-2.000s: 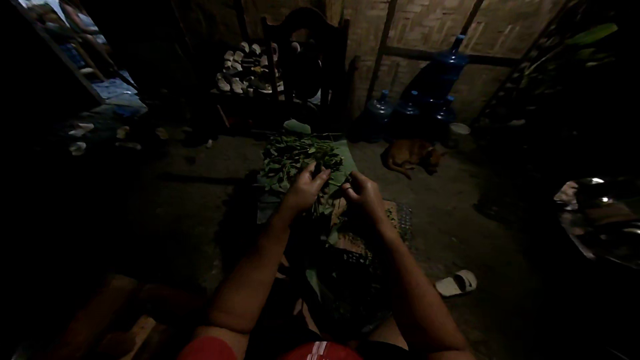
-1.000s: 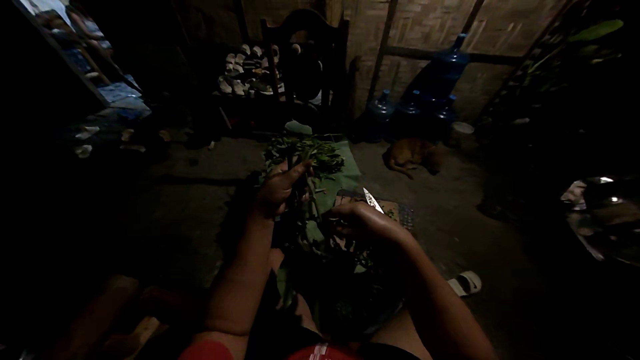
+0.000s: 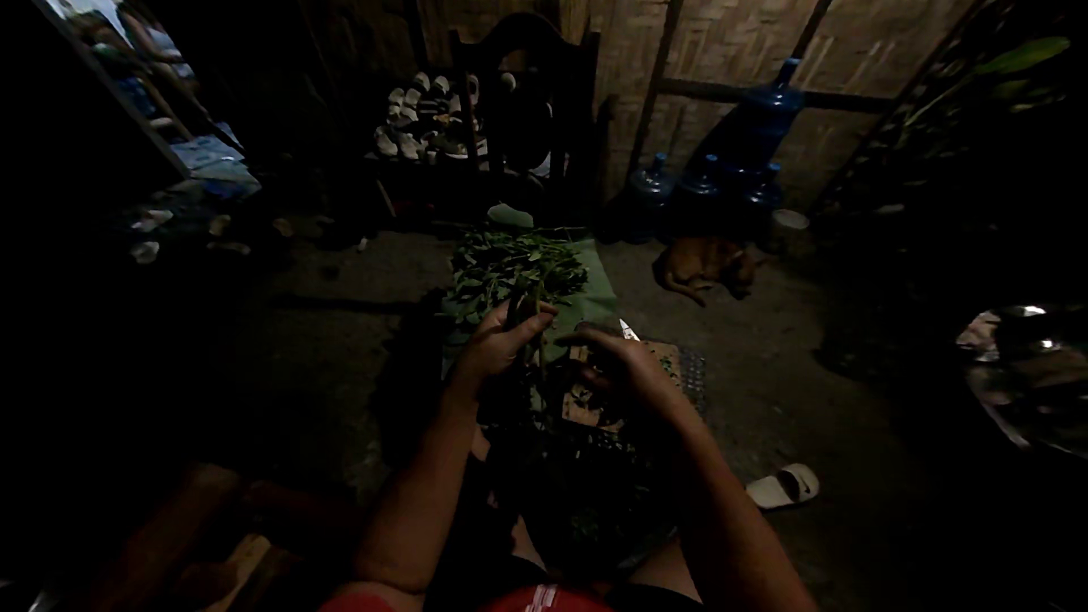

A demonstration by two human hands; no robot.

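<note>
My left hand (image 3: 507,342) is closed on green leafy stems (image 3: 541,319) in front of a heap of leafy greens (image 3: 510,268). The heap lies on a large green leaf (image 3: 599,285). To the right, my right hand (image 3: 614,361) has its fingers bent beside the stems; whether it holds something is too dark to tell. Under and beyond it lies a wooden board (image 3: 663,353) with small green bits on it, resting on a crate-like holder (image 3: 695,378). A pointed blade (image 3: 627,330) shows just past the right hand.
A brown dog (image 3: 705,263) lies curled on the floor near blue water jugs (image 3: 769,110). A dark chair (image 3: 527,93) stands beside a shoe rack (image 3: 425,119). One white slide sandal (image 3: 784,487) is at the right, with metal basins (image 3: 1028,365) beyond. People are visible through the doorway, upper left.
My right hand was on the greens beside my left two seconds ago, then moved lower and to the right. The blade, unseen in the oldest frame, shows past my right hand.
</note>
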